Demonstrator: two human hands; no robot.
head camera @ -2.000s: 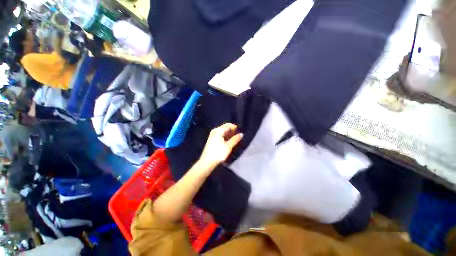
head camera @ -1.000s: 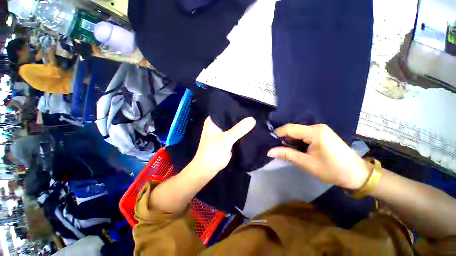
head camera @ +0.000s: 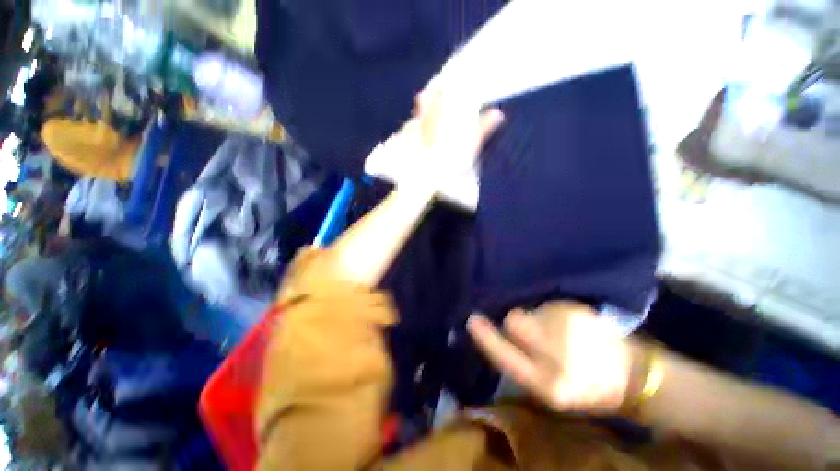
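Note:
A navy garment panel (head camera: pixel 566 184) lies over the table's near edge and hangs towards my lap. My left hand (head camera: pixel 451 138) is at its upper left corner, thumb on the dark cloth, over white cloth (head camera: pixel 391 161); blur hides whether it grips. My right hand (head camera: pixel 562 354), with a yellow band at the wrist, is at the panel's lower edge. Its thumb side is blurred, but the cloth gathers at the fingers. Another dark piece (head camera: pixel 359 83) lies at the upper left. More black cloth (head camera: pixel 433 276) hangs between my arms.
A red basket (head camera: pixel 235 396) is partly behind my left sleeve. A blue basket rim (head camera: pixel 333 213) shows above it. The white table (head camera: pixel 737 230) and blurred machine parts (head camera: pixel 783 138) are at right. A person in orange (head camera: pixel 87 147) is at far left.
My left hand has moved up and right onto the panel's corner. My right hand has moved down. The panel's upper edge now lies lower, with more white showing above it. The view is more blurred.

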